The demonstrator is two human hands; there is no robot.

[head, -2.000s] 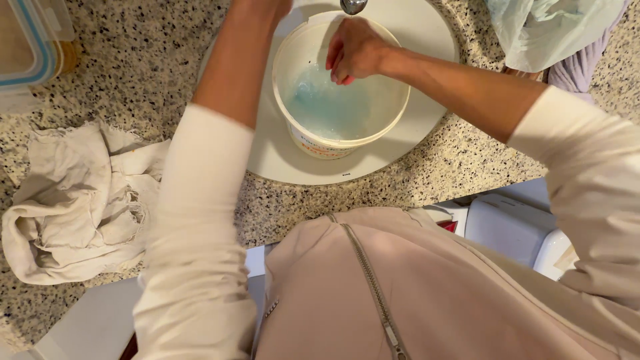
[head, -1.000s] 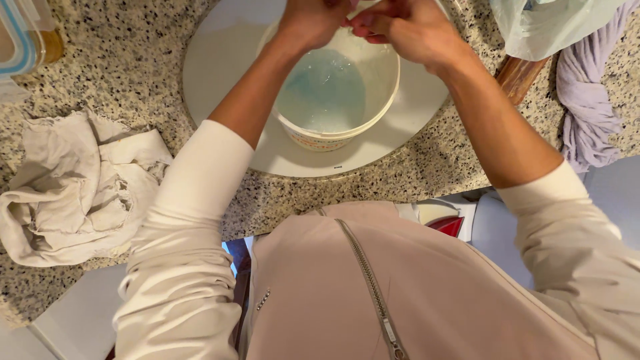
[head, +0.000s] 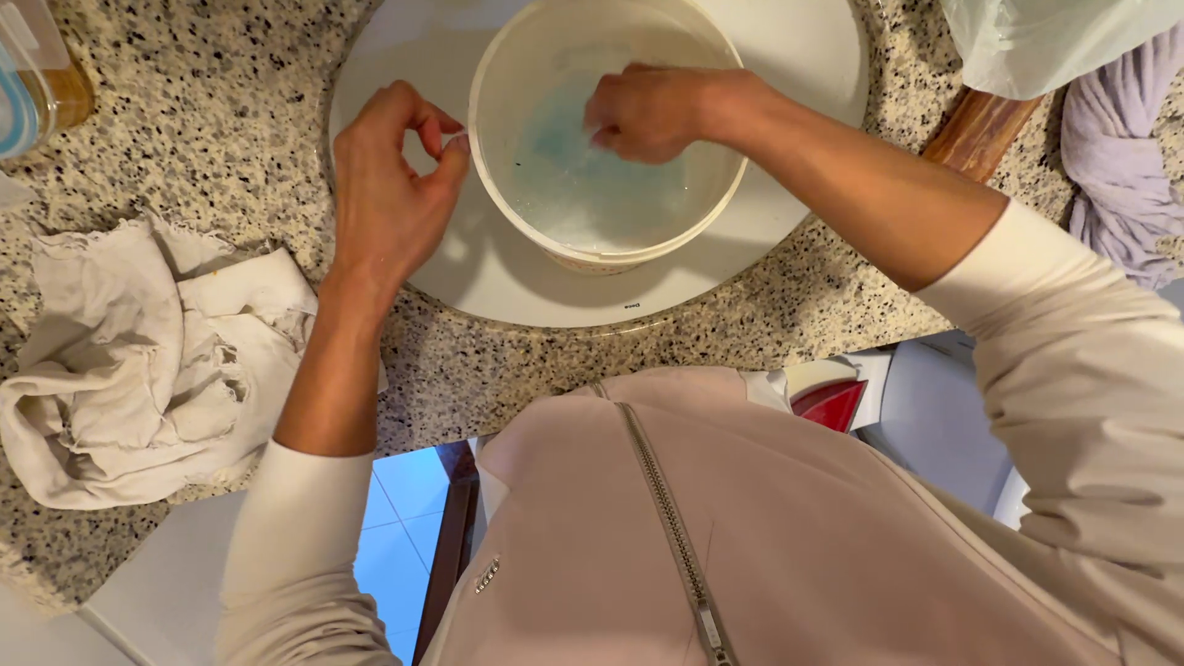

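Observation:
A round white plastic bucket [head: 606,255] stands in the white oval sink basin [head: 518,301], with a bluish liquid [head: 592,199] at its bottom. My left hand [head: 393,180] is left of the bucket, its thumb and index finger close together near the rim; a small pale bit shows between the fingertips, too small to name. Over the inside of the bucket is my right hand [head: 652,113], blurred, its fingers curled downward above the liquid. Whether it holds anything cannot be made out.
A crumpled off-white cloth [head: 139,361] lies on the speckled stone counter [head: 222,120] at left. A lidded clear container [head: 51,88] sits at the upper left. At the right are a wooden piece [head: 985,134], a translucent plastic bag [head: 1036,42] and a twisted lilac cloth [head: 1119,166].
My hands were together at the bucket's far rim one second ago and are now apart. My left hand has come to the left side, my right hand over the inside.

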